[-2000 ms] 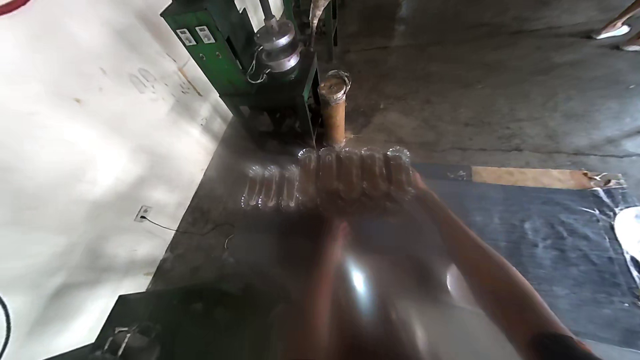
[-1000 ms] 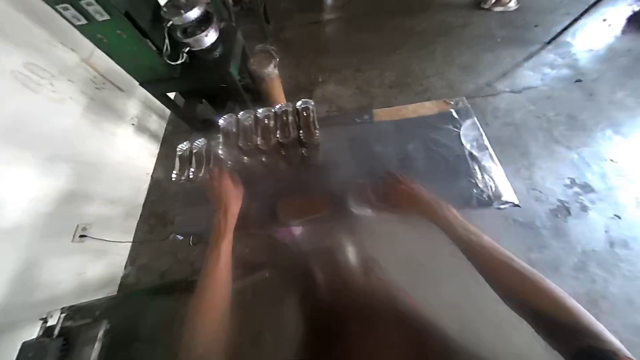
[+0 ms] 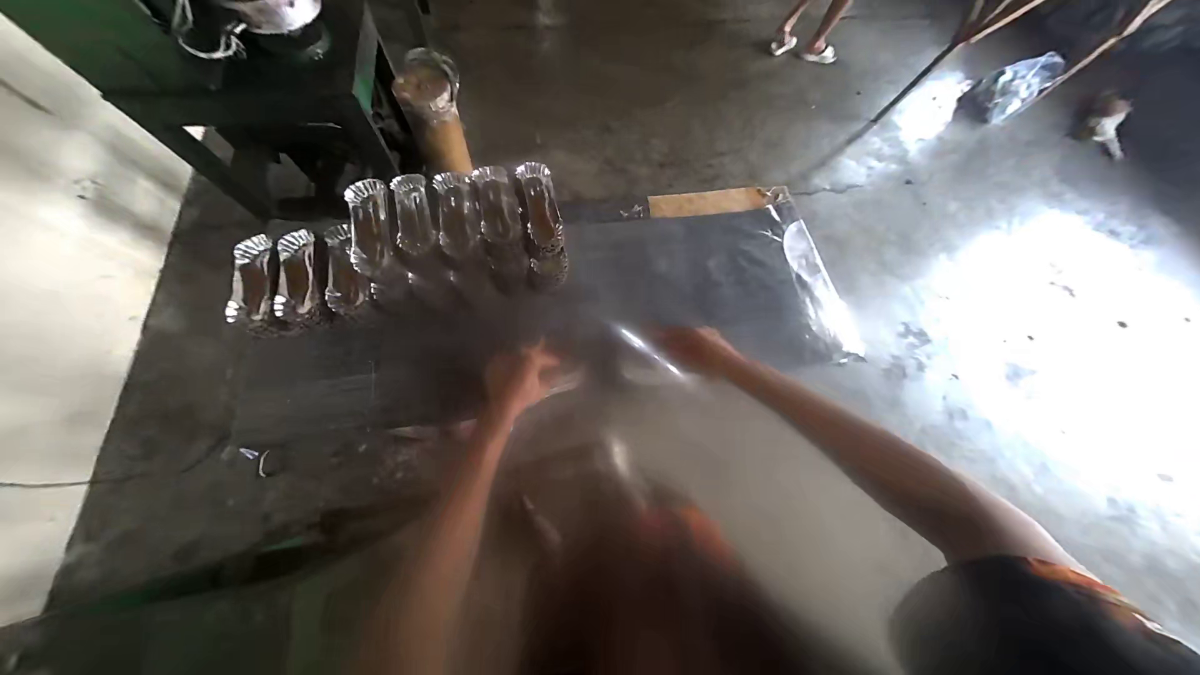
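My left hand [image 3: 521, 377] is over the near side of a dark sheet [image 3: 694, 272] on the floor, its fingers bent beside a shiny, blurred thing that looks like clear film. At the right, my right hand [image 3: 696, 349] is blurred near a bright glint; whether it grips anything does not show. Beyond my left hand stand stacks of shiny, fluted-edged trays [image 3: 457, 214] in a row, with several more stacks [image 3: 297, 272] to the left and a little nearer. The trays' material cannot be told for sure.
Green machinery [image 3: 272, 103] stands at the upper left by a pale wall [image 3: 56, 234]. A brown cylinder [image 3: 441, 122] with a wrapped top is beside it. Brown tape [image 3: 708, 202] lies along the sheet's far edge. A person's feet [image 3: 802, 52] and a plastic bag [image 3: 1020, 84] are farther back.
Two seconds ago my hands were at the stacks of trays; now both are nearer my body, away from the stacks. My left hand has moved right since one second ago. The view has shifted.
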